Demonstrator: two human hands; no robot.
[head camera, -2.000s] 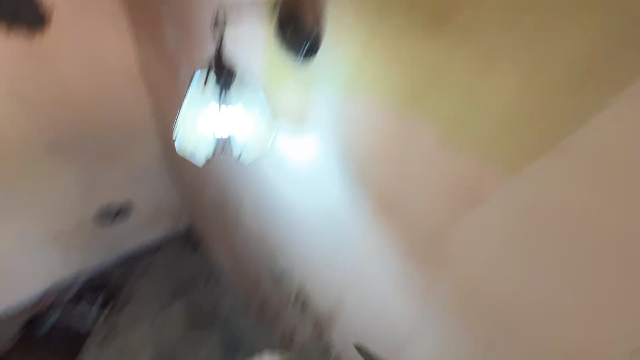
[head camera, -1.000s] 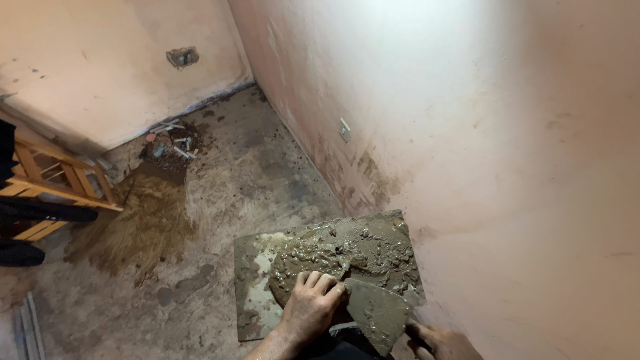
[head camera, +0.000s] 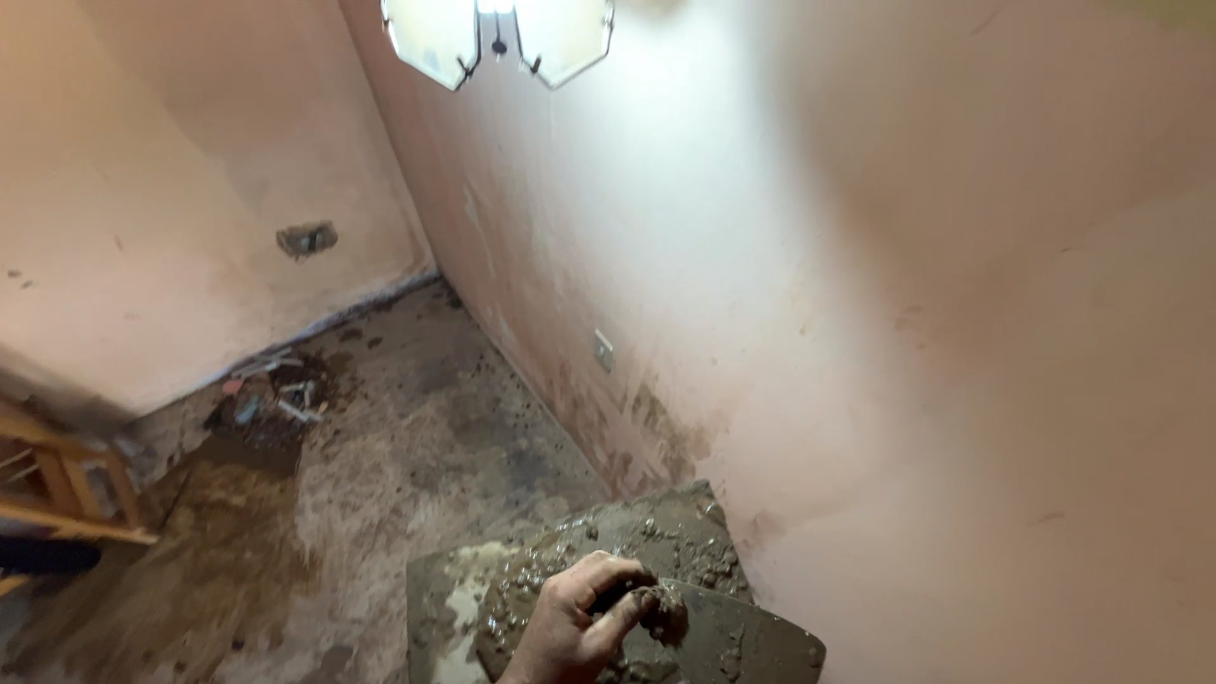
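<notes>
My left hand (head camera: 579, 617) is closed around a lump of wet mortar (head camera: 665, 617) at the bottom middle of the view. Beneath it lies a flat square board (head camera: 432, 608) spread with wet grey-brown mortar (head camera: 532, 570). A trowel blade (head camera: 760, 632), smeared with the same mix, lies over the board's right side, next to the lump. Its handle is out of sight, and so is my right hand.
A plastered wall (head camera: 902, 427) rises close on the right, with a small socket box (head camera: 604, 350). Rubble (head camera: 285, 394) lies on the stained floor (head camera: 408, 456) by the far wall. Wooden furniture (head camera: 76, 475) stands at left; a lit glass lamp (head camera: 499, 38) hangs at the top.
A second ago my left hand lay on the mortar; now it holds a lump above the board. My right hand, seen then at the trowel's handle, has left the view. The view has tilted up.
</notes>
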